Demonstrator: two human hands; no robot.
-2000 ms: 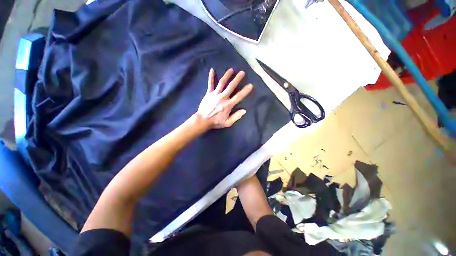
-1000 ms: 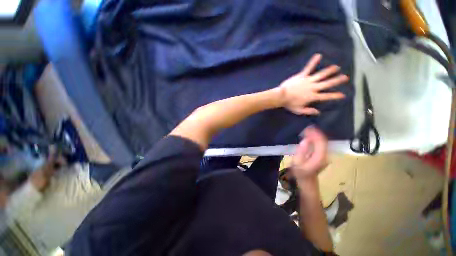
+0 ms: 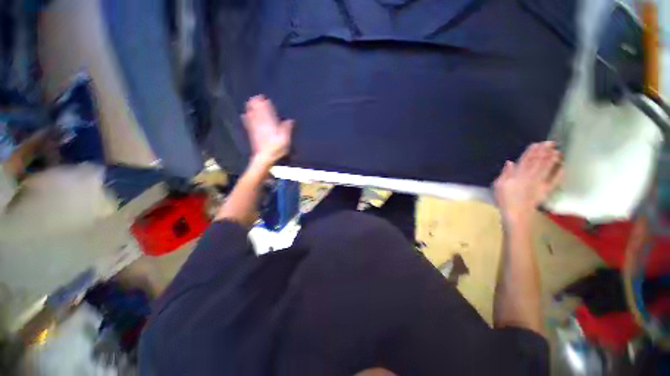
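Note:
Dark navy fabric [image 3: 411, 110] covers the table in front of me, with folds near the top and a smoother part near the front edge. My left hand [image 3: 268, 132] lies on the fabric near its front left part, fingers fairly close together, holding nothing that I can see. My right hand [image 3: 529, 176] is at the front right corner of the fabric, blurred; the frame does not show whether it grips the edge. The shears cannot be made out in this view.
The white table edge [image 3: 382, 181] shows along the front. A red container [image 3: 170, 224] is on the floor at left. A long blue-grey padded shape [image 3: 143, 81] runs beside the table. White table cover [image 3: 613, 165] and red material [image 3: 606, 239] are at right. Part of another person shows at far left.
My left hand has moved from the right part of the fabric to its front left. My right hand has moved up and right to the fabric's corner. The camera view has shifted.

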